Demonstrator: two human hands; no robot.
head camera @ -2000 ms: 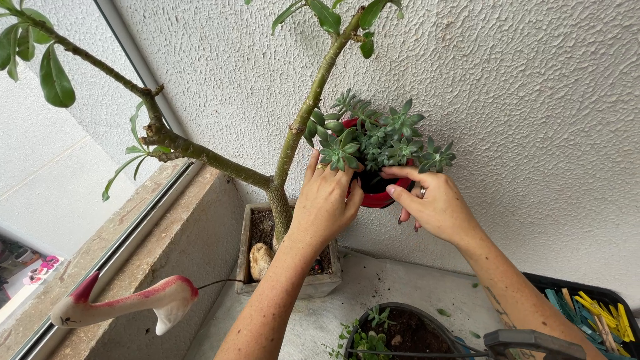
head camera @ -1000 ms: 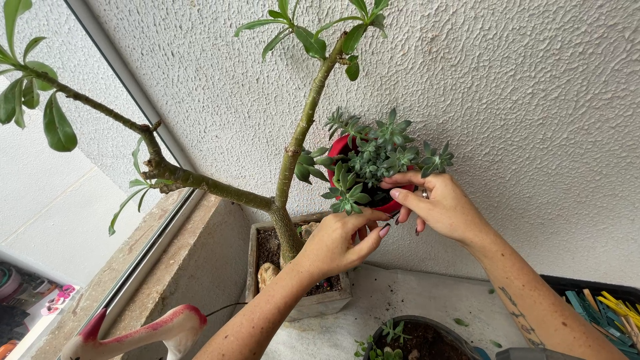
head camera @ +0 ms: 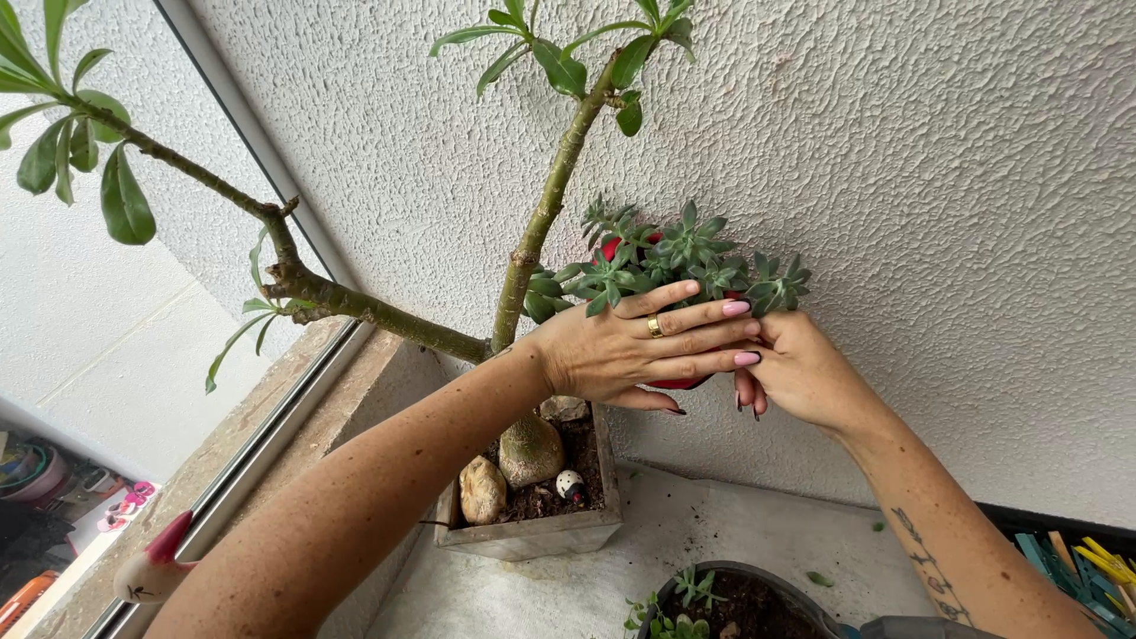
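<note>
A succulent [head camera: 692, 244] with grey-green rosettes grows in a red pot [head camera: 682, 383] against the textured wall. My left hand [head camera: 648, 346] lies across the front of the pot, palm down, fingers spread, a gold ring on one finger. Its fingertips overlap my right hand [head camera: 790, 364], which is at the pot's right side. The right fingers are partly hidden behind the left ones, so whether they grip the rim does not show. Most of the pot is covered by the hands and leaves.
A branching thick-stemmed plant [head camera: 531, 448] stands in a square stone planter [head camera: 532, 540] with stones. A dark round pot [head camera: 799, 595] of soil and small succulents is at the bottom. Clothespins [head camera: 1096, 568] lie at lower right, a painted bird ornament [head camera: 155, 568] at lower left, beside a window rail [head camera: 257, 461].
My left hand has moved from the near left edge of the red pot to across its front, over the right fingers. The right hand has stayed at the pot's right side.
</note>
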